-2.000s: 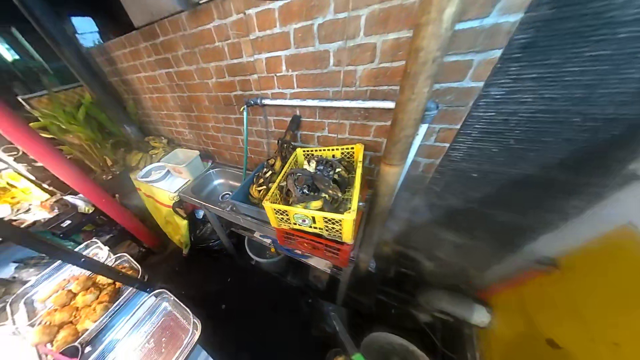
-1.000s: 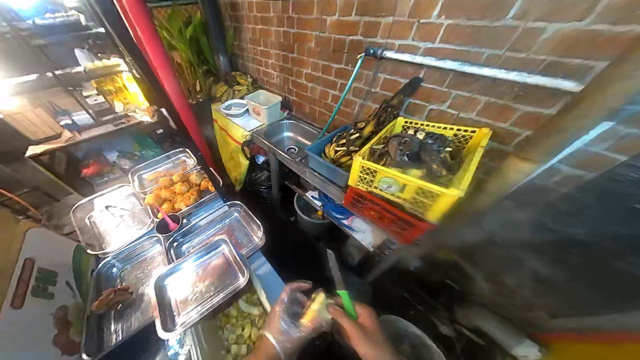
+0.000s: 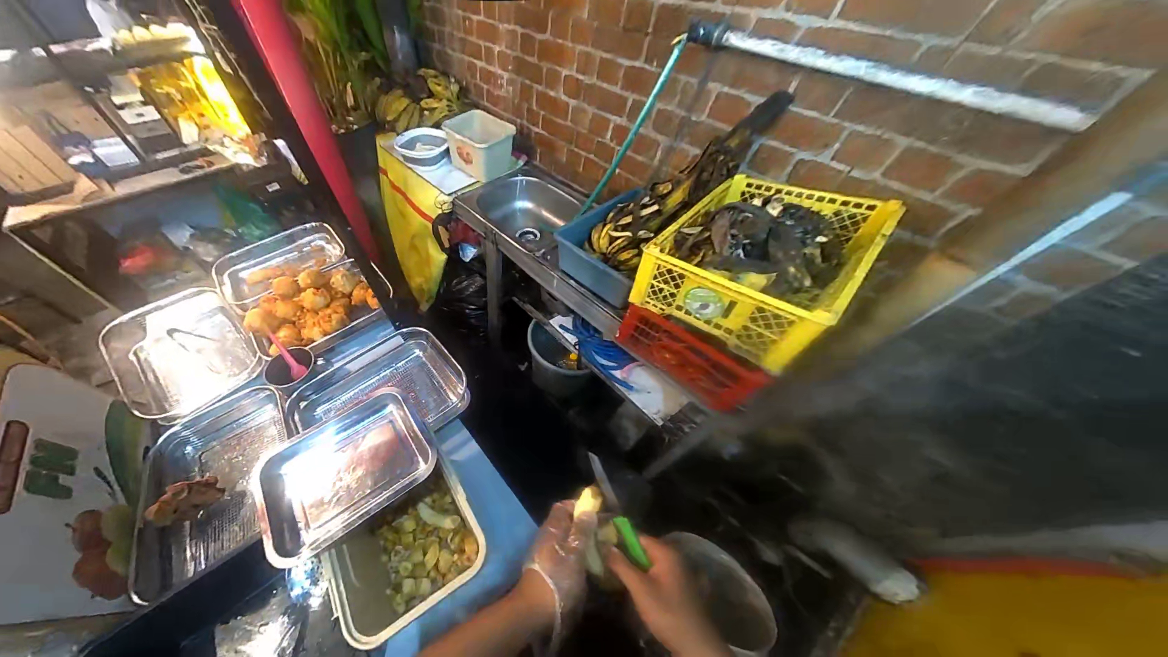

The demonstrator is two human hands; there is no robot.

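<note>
Near the bottom centre, my left hand, in a clear plastic glove, holds a peeled pale-yellow piece of fruit, likely banana. My right hand grips the green handle of a knife, its blade pointing up and away beside the piece. A bucket stands below and right of my hands. To their left, a rectangular container holds cut pale-green and yellow pieces, partly under a metal tray lid.
Metal trays, one with fried food, fill the left. Beyond my hands are a steel sink, a blue-grey tub of bananas, and a yellow crate on a red one. A bamboo-like pole slants at right.
Two seconds ago my hands were not clearly in view; one second ago both showed with knife and fruit. The view has swung toward the trays and container.
</note>
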